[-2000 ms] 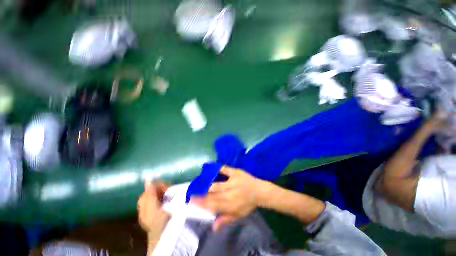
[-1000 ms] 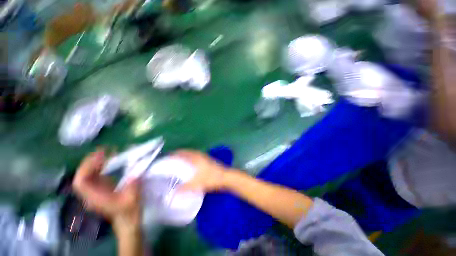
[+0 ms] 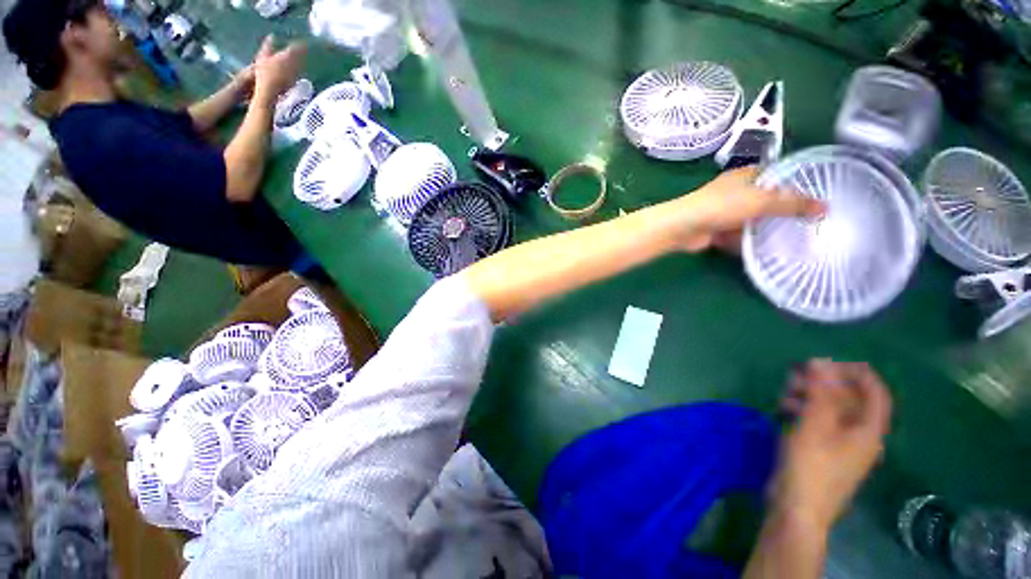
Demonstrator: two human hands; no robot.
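My left hand (image 3: 752, 209) reaches across the bench from the left and grips a white clip-on fan (image 3: 834, 255) at its edge, fingers over the round grille. The fan is slightly blurred; its clip is not clearly visible. My right hand (image 3: 834, 435) is below that fan, apart from it, blurred, with loosely curled fingers and nothing visible in it. The blue cloth (image 3: 656, 475) lies at the bench's near edge, left of my right hand. A pale cleaning block (image 3: 635, 345) lies flat on the green bench.
More white fans (image 3: 682, 107) lie beyond and right of my left hand. A black fan (image 3: 458, 226), tape roll (image 3: 577, 190) and more white fans are at the left. A carton of fans (image 3: 96, 418) stands lower left. A person (image 3: 170, 158) sits upper left. A bottle (image 3: 984, 537) lies lower right.
The view has swung left. My hands, earlier close together around a white fan, are now apart. My left arm is stretched out rightward, gripping a fan; my right hand is away from the fan and cloth.
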